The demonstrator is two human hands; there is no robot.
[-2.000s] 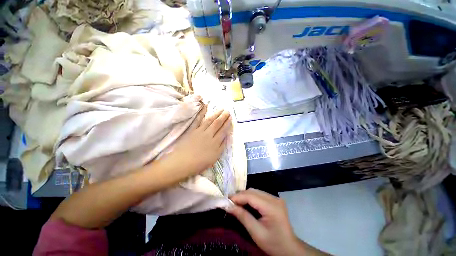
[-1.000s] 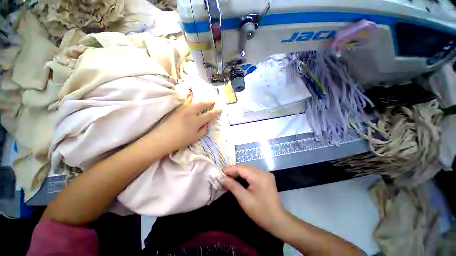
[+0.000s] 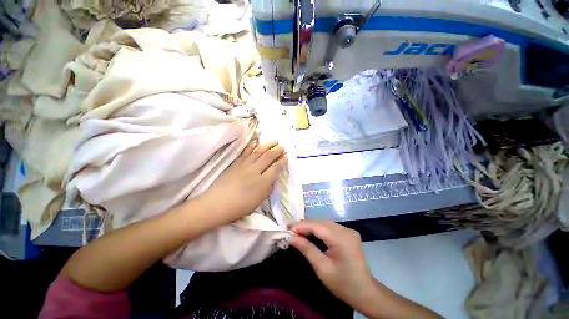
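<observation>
The cream and pale pink garment piece (image 3: 150, 149) lies bunched left of the needle and hangs over the table's front edge. My left hand (image 3: 249, 177) lies flat on it, fingers spread, just in front of the presser foot (image 3: 291, 95). My right hand (image 3: 330, 252) pinches the garment's gathered edge (image 3: 282, 240) between thumb and fingertips, at the table's front edge. A pale strip (image 3: 284, 199) runs along the edge between my hands. Bright lamp glare hides the cloth's edge near the needle.
The white sewing machine head (image 3: 399, 37) stands behind, with a yellow seam guide (image 3: 302, 116) by the foot. A white stack (image 3: 359, 118), lilac strips (image 3: 430, 124) and a beige strip bundle (image 3: 524, 187) lie right. Tan ruffled pieces (image 3: 115, 9) lie at the back left.
The view shifts slightly. Since one second ago, my left hand's fingers have come closer together and the cloth between my hands has moved. My right hand still pinches the edge.
</observation>
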